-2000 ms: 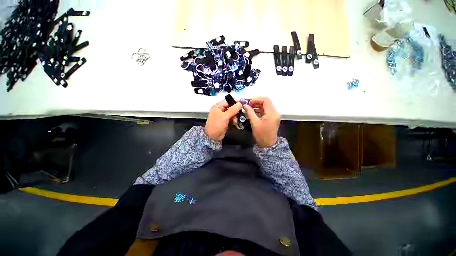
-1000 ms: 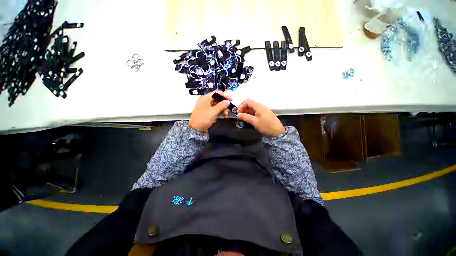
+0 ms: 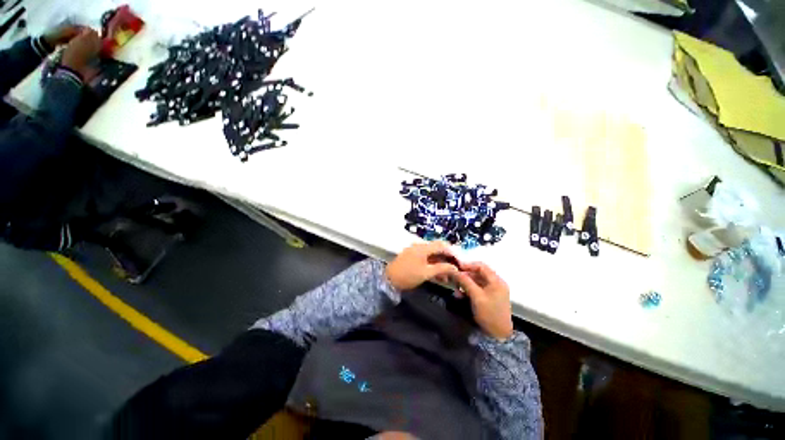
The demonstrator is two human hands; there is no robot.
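My left hand [image 3: 423, 265] and my right hand [image 3: 487, 296] meet at the table's near edge, just below the central heap of assembled fobs [image 3: 451, 209]. Between their fingertips they hold a black strap [image 3: 447, 259], mostly hidden by the fingers. Any ring or fitting on it is too small to tell. To the right of the heap, several loose black straps [image 3: 543, 231] lie in a short row with pale dots at their near ends. A small group of silver-blue fittings [image 3: 650, 298] lies further right.
A large pile of black straps [image 3: 215, 73] lies at the upper left. Another person's hands [image 3: 78, 48] work beside a red item [image 3: 121, 30] there. A beige board [image 3: 617, 176] lies behind the strap row. A clear plastic bag [image 3: 741, 277] and yellow sheets [image 3: 733, 83] are at the right.
The view has swung left and tilted, bringing in the other person and the yellow sheets. My hands have drawn together, covering more of the strap.
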